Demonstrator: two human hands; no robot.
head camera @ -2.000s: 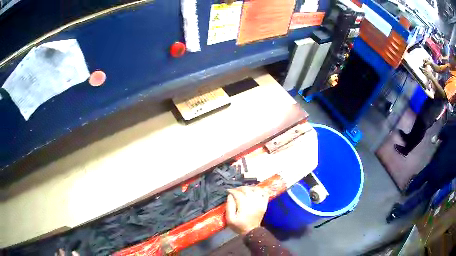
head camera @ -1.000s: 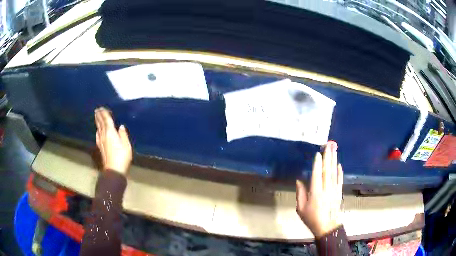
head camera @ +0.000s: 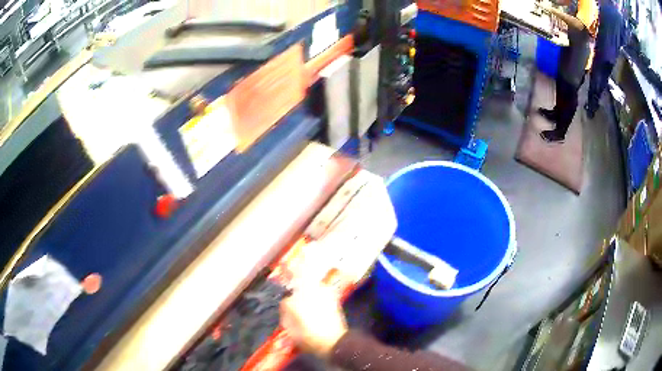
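My right hand is blurred at the lower middle, at the red-taped front edge of the trough. Its fingers are not clear, and I cannot tell whether it grips the edge. Dark scraps lie in the trough, left of the hand. The pale board runs along the press bed behind the trough. My left hand is not in view.
An open blue bucket stands at the trough's right end, with a pale bar-like piece inside. The dark-blue press has red buttons. Two people stand at the upper right; boxes are at the right edge.
The view has swung right from the press front to the bucket. Both hands were raised before the press; now my right hand is low at the trough edge and my left is out of view.
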